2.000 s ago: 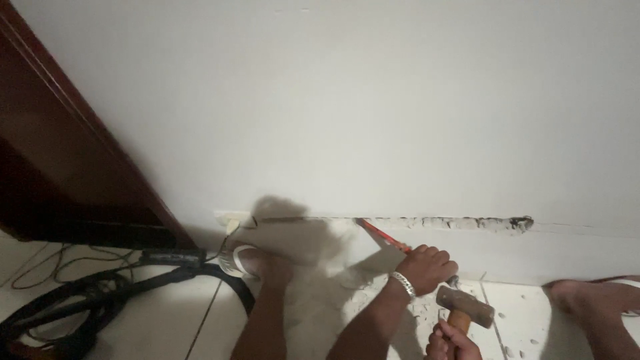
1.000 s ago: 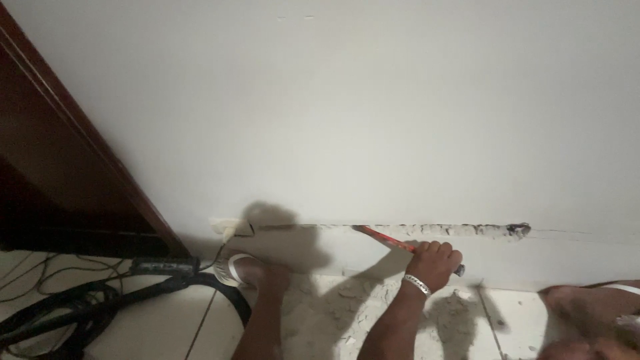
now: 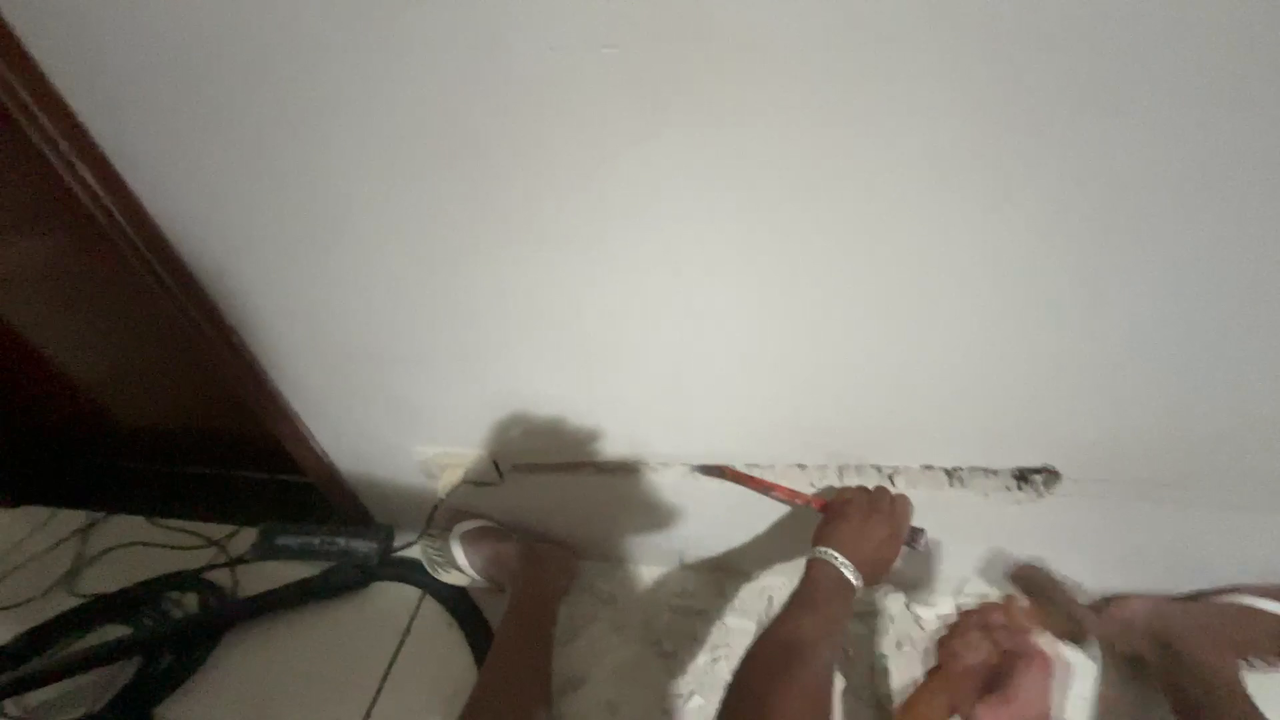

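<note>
My left hand (image 3: 865,530), with a bracelet at its wrist, is closed around a red chisel (image 3: 770,487). The chisel's tip meets a narrow groove (image 3: 900,478) cut along the lower white wall, and its butt end sticks out to the right of the fist. Lower right, my right hand (image 3: 990,660) is blurred and grips the wooden handle of a hammer (image 3: 925,695). The hammer's head is too blurred to outline surely against the foot behind it. Broken, rough patches line the groove's right part; its left part is a thin dark line.
A wall outlet (image 3: 448,465) with a plugged cord is left of the groove. A black power strip (image 3: 325,542), thin cables and a thick black hose (image 3: 270,600) lie on the tiled floor near a dark wooden door frame (image 3: 190,290). Sandaled feet flank the debris (image 3: 620,640).
The hammer, beside my left hand two seconds ago, was largely out of sight one second ago; my right hand is now back in view, lower right. The chisel stays at the groove.
</note>
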